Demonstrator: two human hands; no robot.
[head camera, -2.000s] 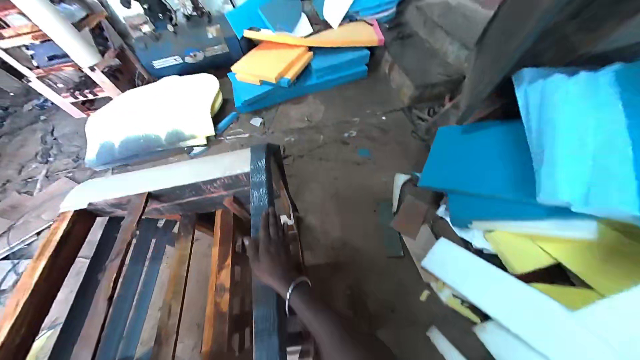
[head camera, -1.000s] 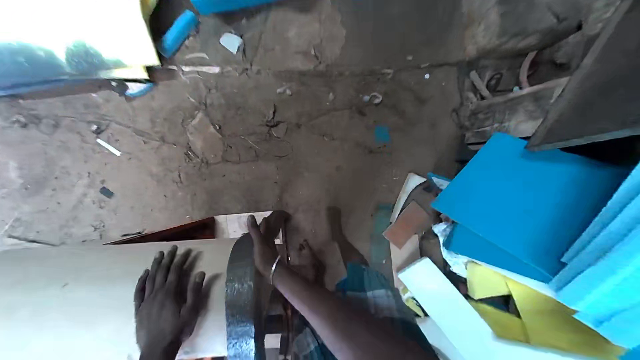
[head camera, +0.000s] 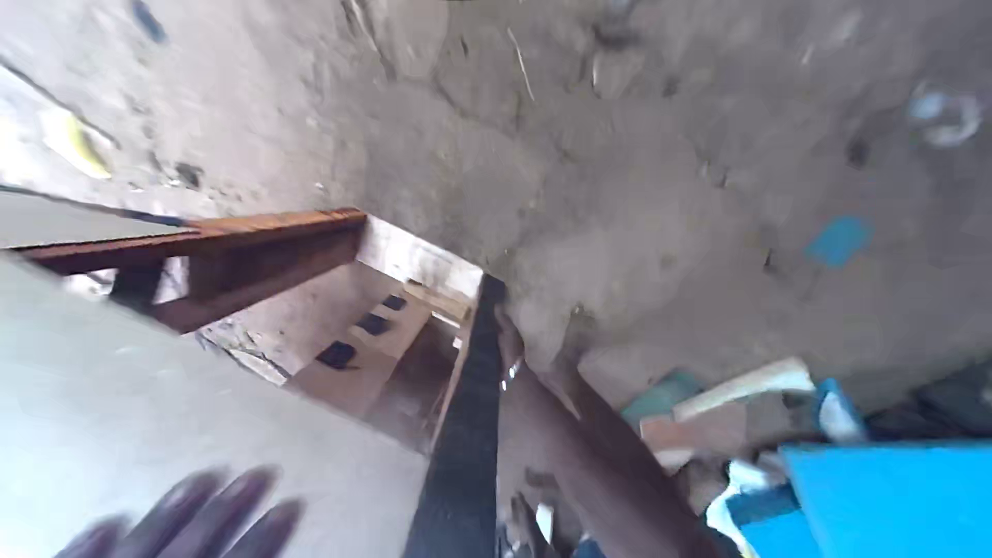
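A wooden furniture frame (head camera: 271, 240) fills the left and lower middle, with a pale covered panel (head camera: 232, 411) along its near side and a black-covered rail (head camera: 469, 418) at its right. My right hand (head camera: 509, 345), with a bracelet at the wrist, grips the upper end of that rail; part of its fingers is hidden behind it. At the bottom left, my left hand (head camera: 194, 519) is over the pale panel, fingers spread and blurred, cut off by the view's edge. Inside the frame, dark patches (head camera: 337, 355) show on the boards.
Brown dirt floor (head camera: 620, 209) with small scraps extends beyond the frame. A blue foam scrap (head camera: 839, 240) lies on it at the right. Blue foam sheets (head camera: 891, 496) and mixed offcuts (head camera: 697, 426) are piled at the lower right. Bare feet and legs (head camera: 577, 349) show beside my right arm.
The frame has turned from its slatted side, seen two seconds ago, to its panel side. My left hand has come into view over the panel. The view has shifted markedly.
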